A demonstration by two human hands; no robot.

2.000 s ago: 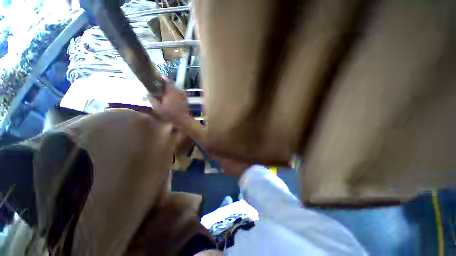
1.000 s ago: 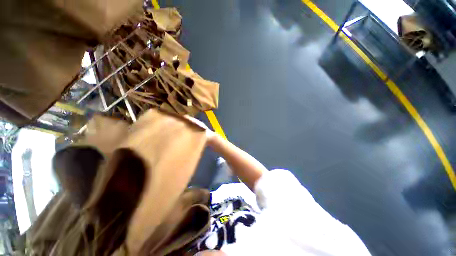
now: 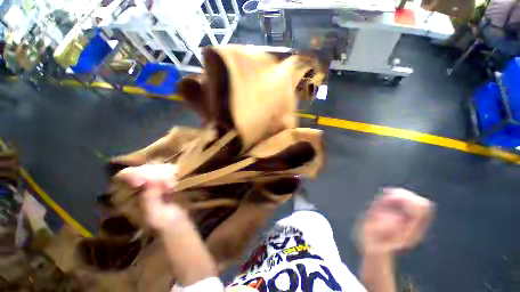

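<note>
A bundle of brown bags [image 3: 259, 94] with dangling straps and dark open mouths lies in front of me, left of centre. My left hand [image 3: 157, 185] is blurred and closed at the bundle's left side, where several straps [image 3: 214, 171] meet it. Whether other parts of the bags are also in its grip cannot be told. My right hand [image 3: 396, 219] is off to the right, apart from the bags. It is blurred, with fingers curled in and nothing visible in it. What bears the bundle from below is hidden.
Yellow floor lines [image 3: 393, 132] cross the dark floor. White tables [image 3: 370, 48] stand at the top. Blue crates are at the upper left [image 3: 157, 78] and right [image 3: 495, 111]. A seated person [image 3: 504, 23] is partly visible at top right. More brown pieces [image 3: 43, 242] lie at lower left.
The view has turned from the rack to the tables and crates. My right hand was at a bag's edge and is now free at the right. My left hand now shows on the straps.
</note>
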